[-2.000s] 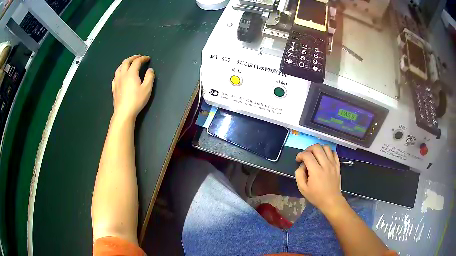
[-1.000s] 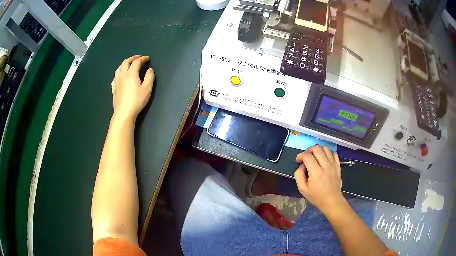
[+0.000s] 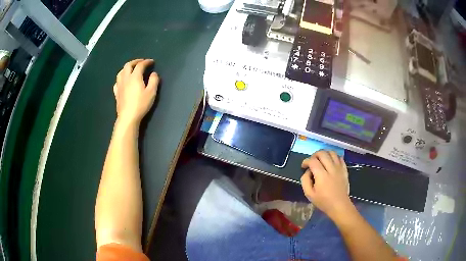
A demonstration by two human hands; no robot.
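My left hand (image 3: 136, 87) rests on the dark green bench (image 3: 168, 66), fingers loosely curled, holding nothing visible. My right hand (image 3: 327, 181) rests on the narrow dark shelf (image 3: 378, 188) in front of the white machine (image 3: 260, 104), fingers bent, nothing visible in it. An open flip phone (image 3: 311, 58) sits in the left fixture on the machine top, black keypad half toward me. A second open flip phone (image 3: 434, 104) sits at the right station. The touchscreen (image 3: 351, 120) is lit purple with a green block.
A smartphone (image 3: 254, 140) lies on the shelf under the machine front. A yellow button (image 3: 240, 85), a green button (image 3: 285, 96) and a red button (image 3: 433, 153) are on the front. A metal frame (image 3: 61, 38) stands at the upper left. A white round object (image 3: 215, 5) is at the top.
The view has shifted very slightly. Both hands stay in the same places, and the phones remain in their stations.
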